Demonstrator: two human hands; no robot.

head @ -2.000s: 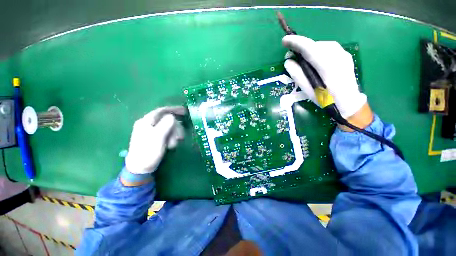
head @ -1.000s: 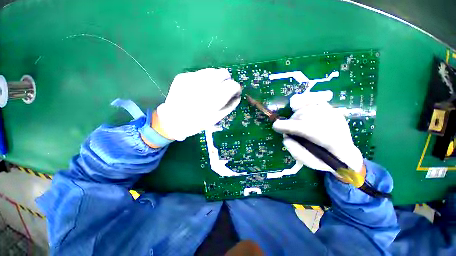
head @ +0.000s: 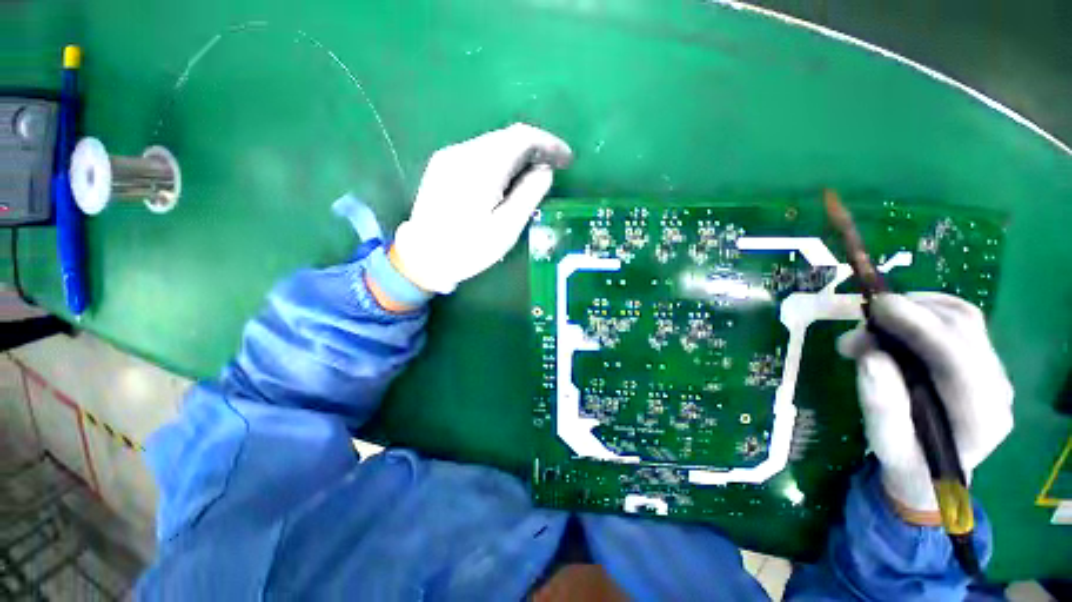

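Note:
The green printed circuit board [head: 682, 376] lies on the green mat in front of me, with white-silver tracks forming an open frame. My gloved right hand [head: 935, 382] holds the soldering iron [head: 917, 388] over the board's right part, its brownish tip pointing up and away at the board's far edge. My gloved left hand [head: 482, 206] is at the board's far left corner, fingers curled together. A thin solder wire [head: 341, 71] arcs from near the reel [head: 127, 176] towards my left hand. The wire's end at my fingers is hidden.
A grey box [head: 26, 159] and a blue rod with a yellow end [head: 71, 200] are at the left, beside the reel. A white line [head: 893, 55] marks the mat's far edge. Yellow tape [head: 1058, 482] shows at the right rim.
The view has shifted. My left hand has moved off the board's face to its far left corner. The iron's tip has swung from the board's upper left part to its far right edge.

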